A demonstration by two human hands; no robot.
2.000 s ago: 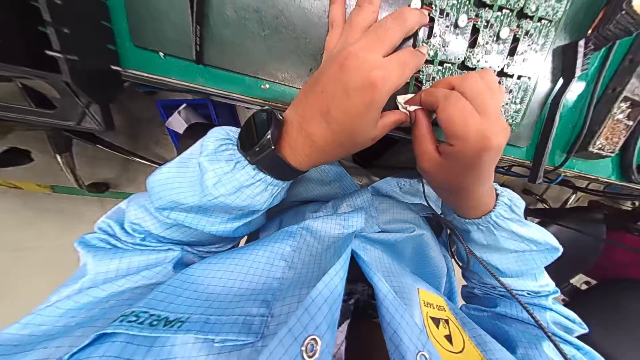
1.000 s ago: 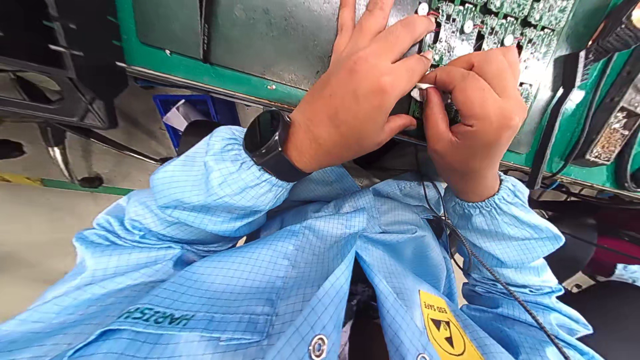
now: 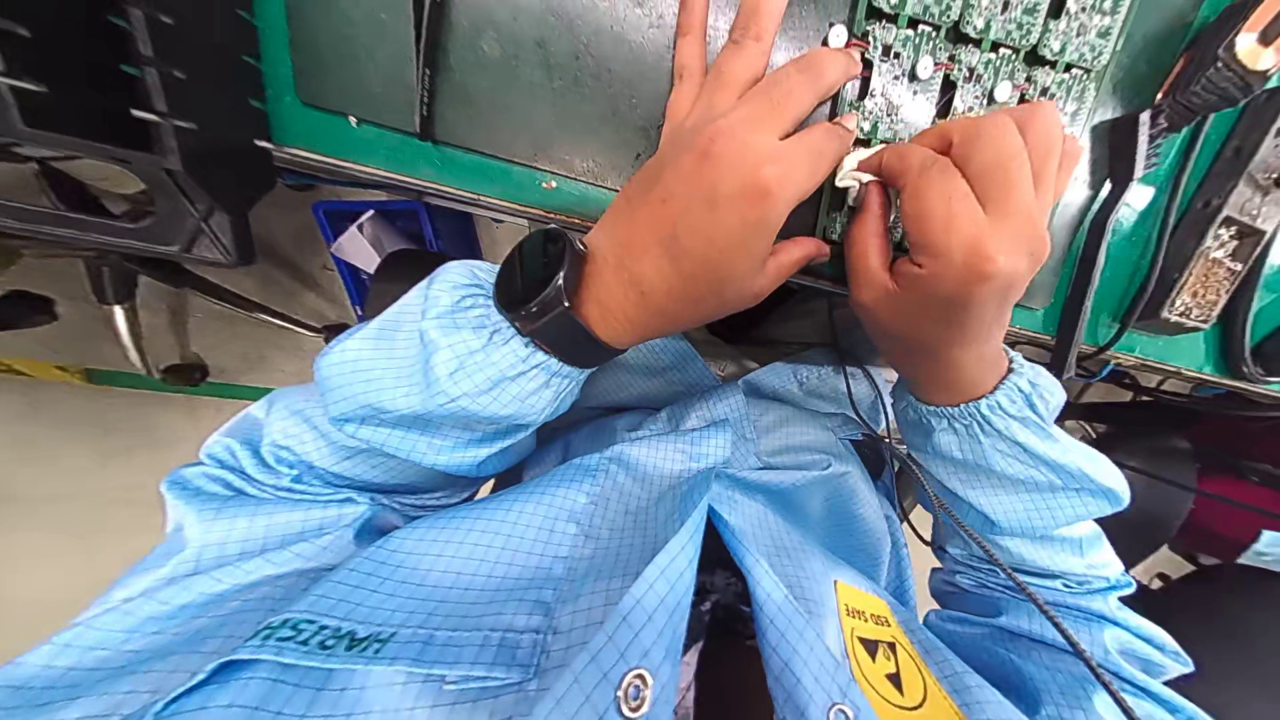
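Note:
A panel of green circuit boards (image 3: 905,75) with small round white parts lies at the edge of the bench, partly under my hands. My right hand (image 3: 960,220) pinches a crumpled white cloth or wipe (image 3: 856,172) between thumb and fingers, against the near left part of the panel. My left hand (image 3: 730,180), with a black watch (image 3: 545,285) on its wrist, lies with fingers spread. Its fingertips touch the left edge of the panel, close to the cloth, and it holds nothing that I can see. The fingers hide what lies directly under the cloth.
A dark mat (image 3: 560,90) covers the green bench left of the panel. At the right stand a black brush-like tool (image 3: 1105,220) and a black holder with metal shavings or wool (image 3: 1215,265). Below the bench edge are a blue bin (image 3: 325,240) and a dark cord (image 3: 990,550).
My right hand moved slightly to the right with the white cloth, then came back closer to my left hand. My left hand stays about where it was, at the panel's left edge.

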